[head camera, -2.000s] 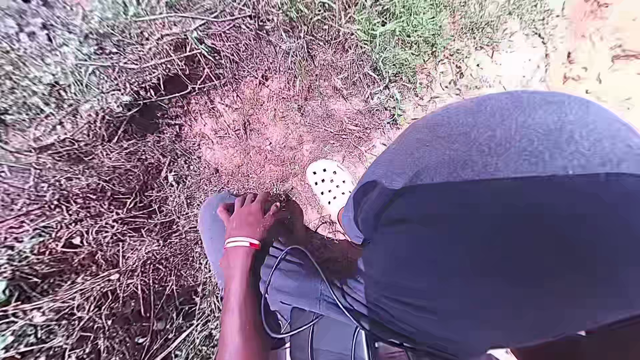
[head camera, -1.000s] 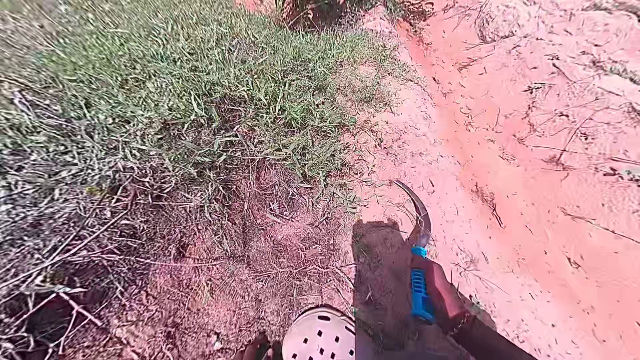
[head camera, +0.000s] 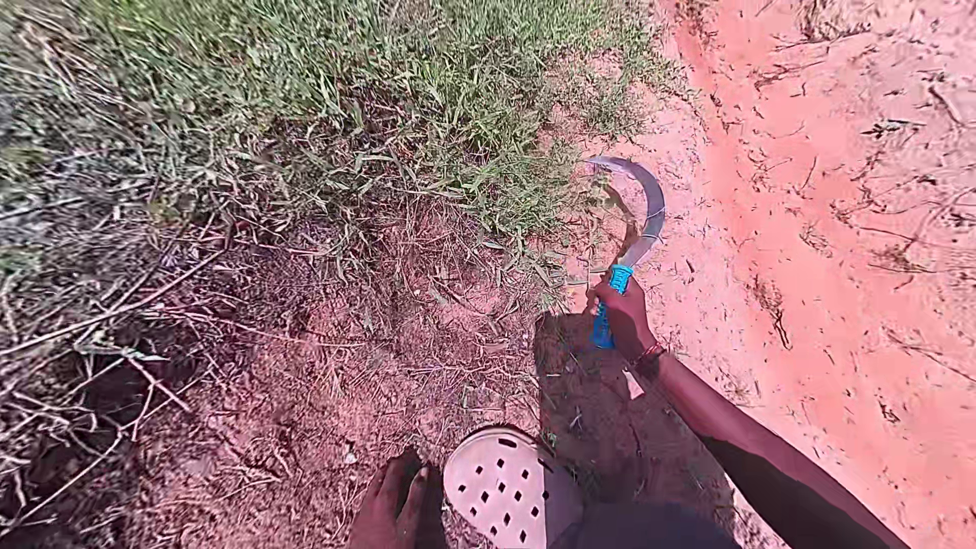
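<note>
A sickle with a curved metal blade (head camera: pixel 652 200) and a blue handle is gripped in my right hand (head camera: pixel 627 309). Its blade arcs up and left over pale soil at the edge of green grass (head camera: pixel 488 145), the tip near the grass. At the bottom, my left hand (head camera: pixel 393 503) is close to the ground, just left of a light clog with holes (head camera: pixel 499 488); it holds nothing that I can see, and its lower part is cut off by the frame. A dark bracelet sits on my right wrist.
Dry twigs and brush (head camera: pixel 99 328) spread along the left. Reddish soil (head camera: pixel 839 305) with scattered straw runs down the right side, beside a shallow furrow. My shadow (head camera: pixel 595 427) falls on the ground right of the clog.
The view has shifted a lot since the oldest frame, where my left hand lay on my knee. Since one second ago, the sickle blade has turned, its tip pointing left beside the grass.
</note>
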